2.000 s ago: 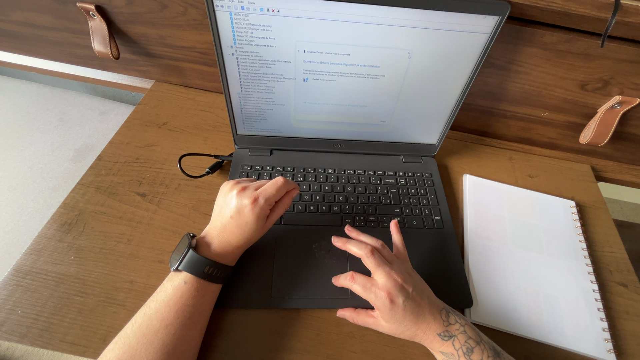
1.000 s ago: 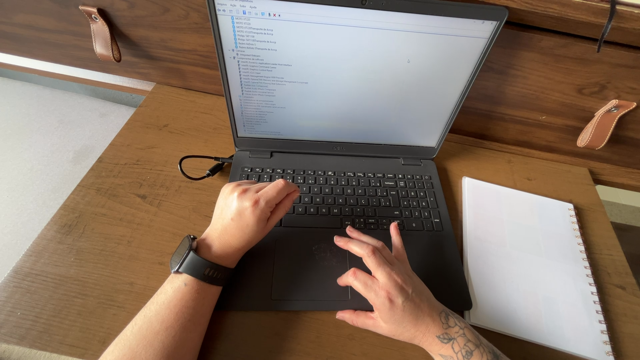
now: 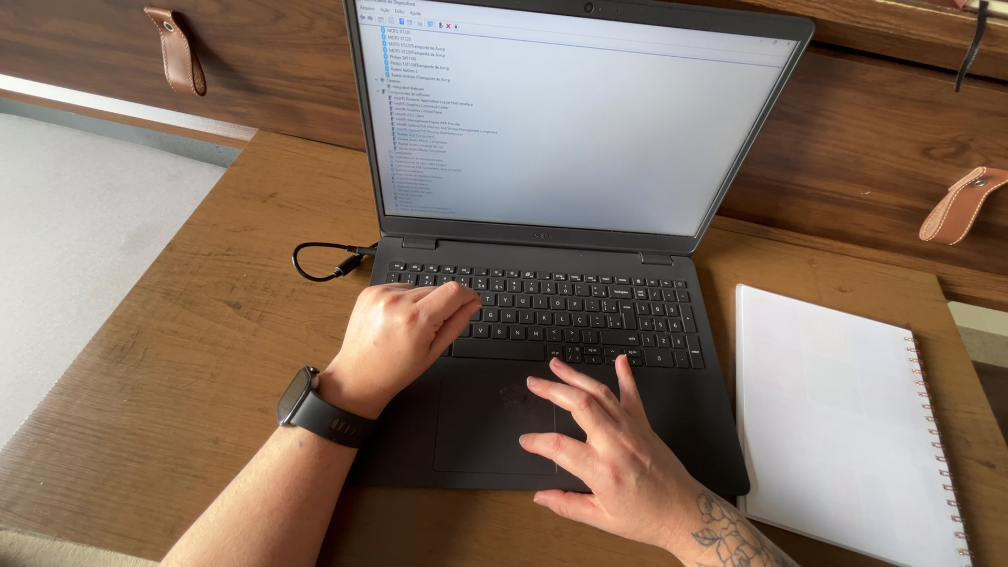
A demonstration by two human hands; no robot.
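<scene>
A dark Dell laptop stands unfolded on a wooden table, its screen lit with a device list in small text. My left hand, with a black smartwatch on the wrist, is curled over the left part of the keyboard; it holds nothing that I can see, and its fingertips are hidden. Fingers spread, my right hand is over the right side of the touchpad and the palm rest. Whether its fingertips touch the surface I cannot tell.
Right of the laptop lies a spiral notebook with a blank white face up. A black cable loops from the laptop's left side. Behind stands a wooden panel with brown leather straps. Wooden tabletop shows at the left.
A dialog window that was on the laptop screen two seconds ago is gone, leaving the list. Both hands have stayed in nearly the same places.
</scene>
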